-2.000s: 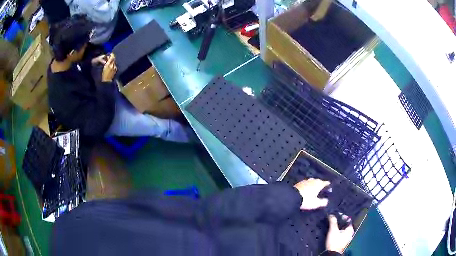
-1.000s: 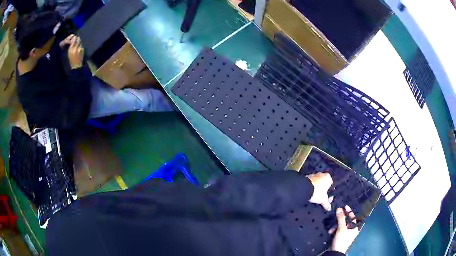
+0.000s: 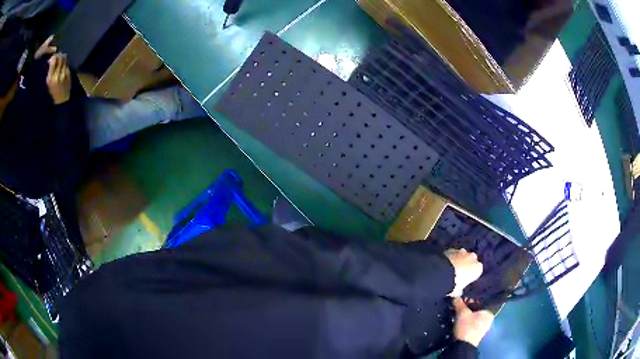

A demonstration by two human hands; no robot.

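Observation:
A black perforated foam sheet [image 3: 426, 321] lies in front of me, partly hidden by my sleeve. My left hand [image 3: 464, 272] is curled at its edge over the open carton. My right hand [image 3: 472, 324] is just below, close to the left, pinching dark foam at the same edge; the fingertips are partly hidden. The small carton [image 3: 415, 214] holds black pieces [image 3: 495, 254]. Another perforated foam sheet [image 3: 330, 130] lies flat on the green bench. Black lattice scrap [image 3: 449, 112] lies beyond it, with a separate lattice piece [image 3: 558, 245] right of the carton.
A large open carton [image 3: 449, 38] stands at the back. More black lattice [image 3: 593, 73] lies on the white surface [image 3: 586, 189]. At left, a seated person [image 3: 42, 126] is beside another carton [image 3: 130, 66]. A blue stool [image 3: 214, 207] stands on the floor below the bench edge.
The view has shifted, so the bench things sit further up and left. My hands have come closer together at the foam. The lattice beside the carton looks bent and lower.

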